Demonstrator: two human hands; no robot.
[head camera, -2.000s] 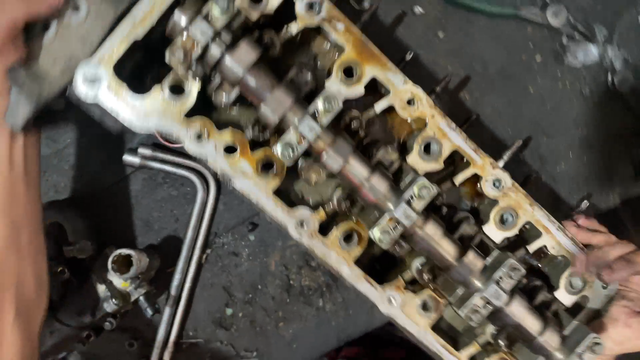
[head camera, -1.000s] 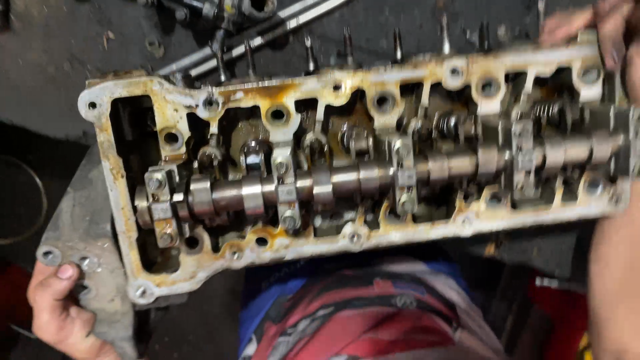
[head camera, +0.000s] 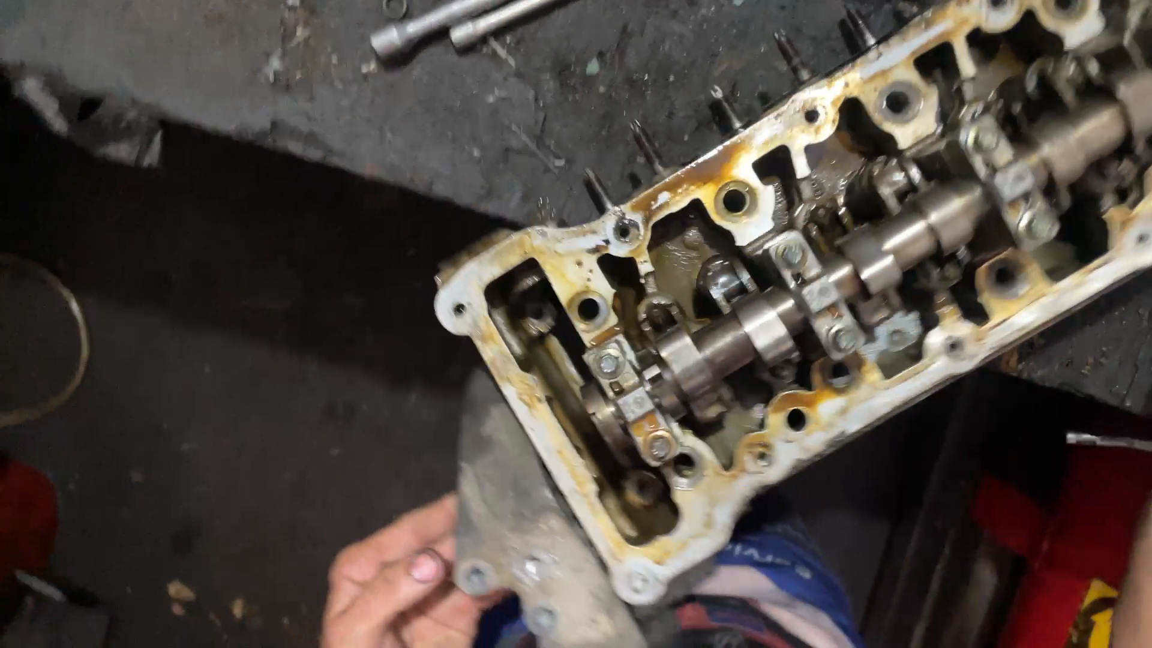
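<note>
An engine cylinder head (head camera: 540, 396) with a camshaft (head camera: 774, 319) and bearing caps crosses the view at a slant, its near end low and its far end cut off at the upper right. Oily brown stains mark its pale rim. Studs (head camera: 648, 148) stick out from its upper long side. At the near end a grey metal bracket (head camera: 513, 504) with bolt holes juts out. My left hand (head camera: 400, 576) grips the bracket's edge, thumb on its face. My right hand is out of view; only a sliver of forearm shows at the lower right edge.
A dark, stained workbench (head camera: 315, 99) lies behind the cylinder head, with two metal socket tools (head camera: 432, 27) near its top. A thin ring (head camera: 76, 360) is at the left. Red objects (head camera: 1071, 522) lie at the lower right, and clothing (head camera: 774, 558) shows below.
The cylinder head has swung from nearly level to a slant, its right end now higher and out of frame. The fingers at the upper right have left the view. My left hand stays on the bracket.
</note>
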